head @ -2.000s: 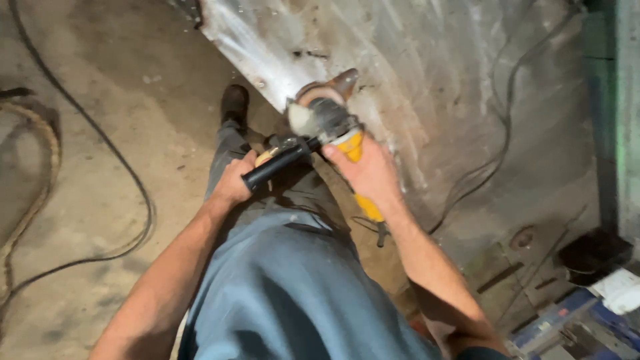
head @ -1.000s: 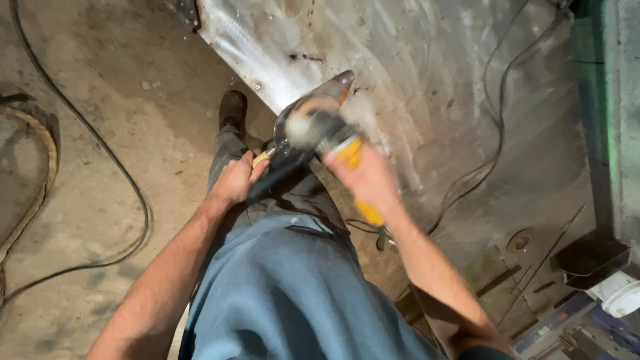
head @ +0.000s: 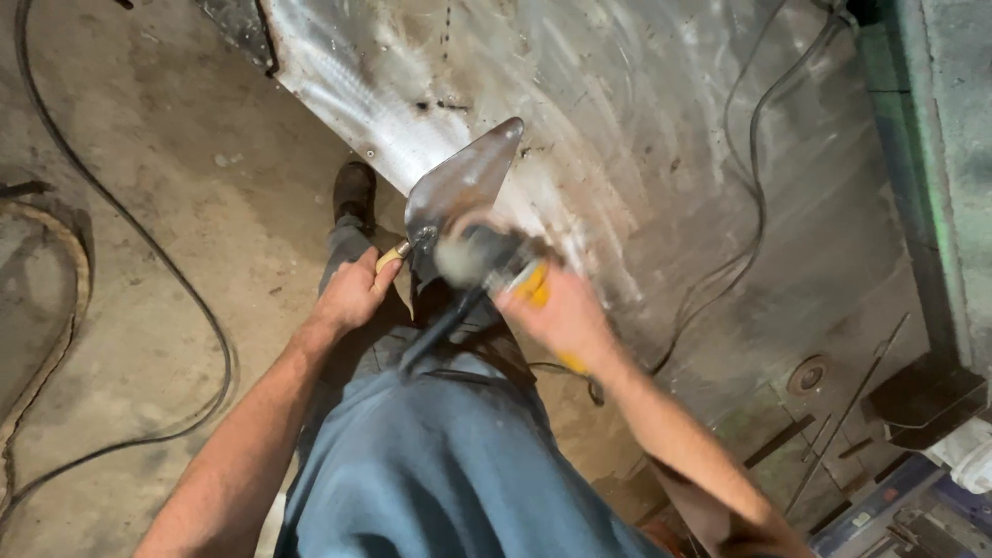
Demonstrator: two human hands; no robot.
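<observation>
My left hand (head: 360, 288) is closed around the pale wooden handle (head: 391, 256) of a pointed metal trowel (head: 473, 170). The trowel's blade points up and to the right, over the edge of a worn sheet-metal surface (head: 589, 147). In my right hand (head: 562, 314) is a yellow and black angle grinder (head: 508, 260), its body and disc blurred by motion. The disc overlaps the lower right part of the blade; whether they touch I cannot tell. The grinder's black side handle (head: 442, 329) points down and left, with no hand on it.
A black cable (head: 182, 287) and a thicker tan hose (head: 70, 232) lie on the concrete floor at left. Another cable (head: 756, 225) runs over the metal surface. At lower right are a round disc (head: 808, 375), thin rods (head: 849, 411) and a dark metal box (head: 926, 399).
My left hand was at the grinder's side handle two seconds ago; now it is lower left of the grinder, farther from it. More of the trowel blade shows, and the grinder is tilted differently.
</observation>
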